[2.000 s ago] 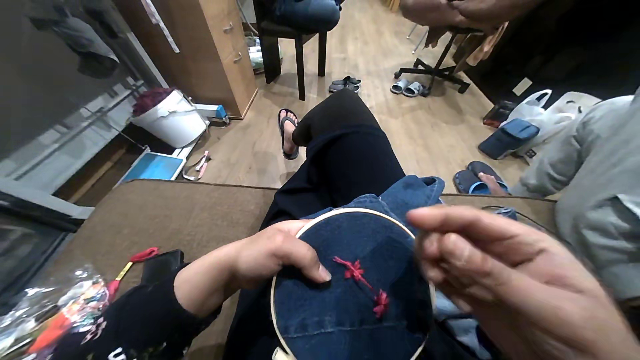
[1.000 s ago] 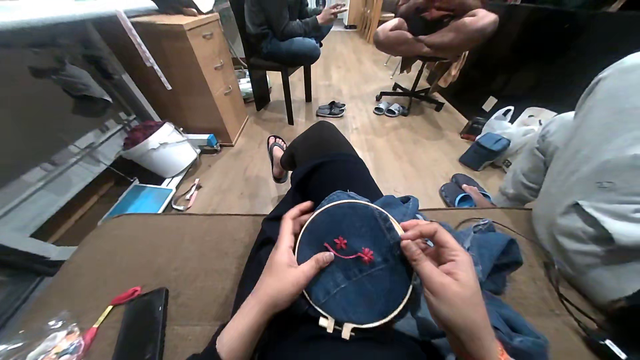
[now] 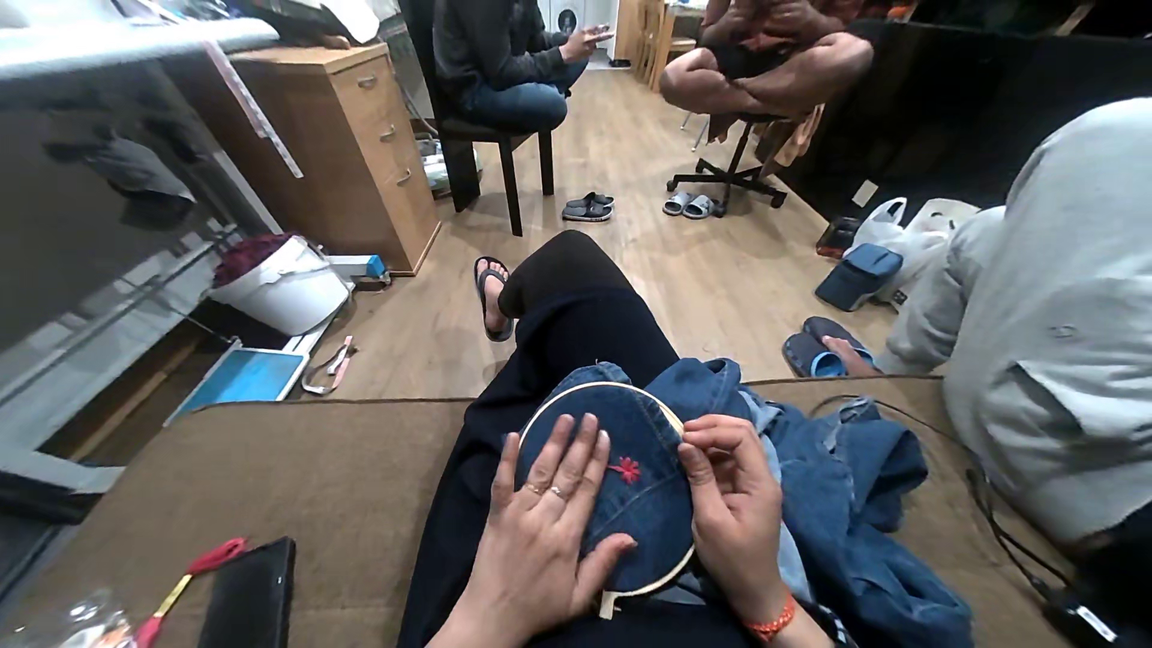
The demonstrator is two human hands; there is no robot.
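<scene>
Dark blue denim fabric [image 3: 634, 517] is stretched in a wooden embroidery hoop [image 3: 650, 591] on my lap. A red embroidered flower [image 3: 627, 470] shows near its middle. My left hand [image 3: 551, 513] lies flat over the left part of the denim, fingers slightly apart, rings on two of them, covering part of the stitching. At the hoop's right edge, my right hand [image 3: 731, 486] has thumb and fingertips pinched together; whether a needle or only the rim is between them cannot be told. The loose denim garment [image 3: 855, 504] spreads to the right.
On the brown couch [image 3: 360, 486] lie a black phone [image 3: 247, 594] and a skein of red thread [image 3: 216, 555]. A person in grey trousers [image 3: 1062, 333] sits close on the right, beside a black cable [image 3: 985, 513]. Two people sit on chairs ahead. A white bucket [image 3: 288, 288] stands at left.
My left hand has moved from gripping the hoop's left rim to lying flat across the denim, over part of the red stitching. My right hand remains at the hoop's right edge since one second ago.
</scene>
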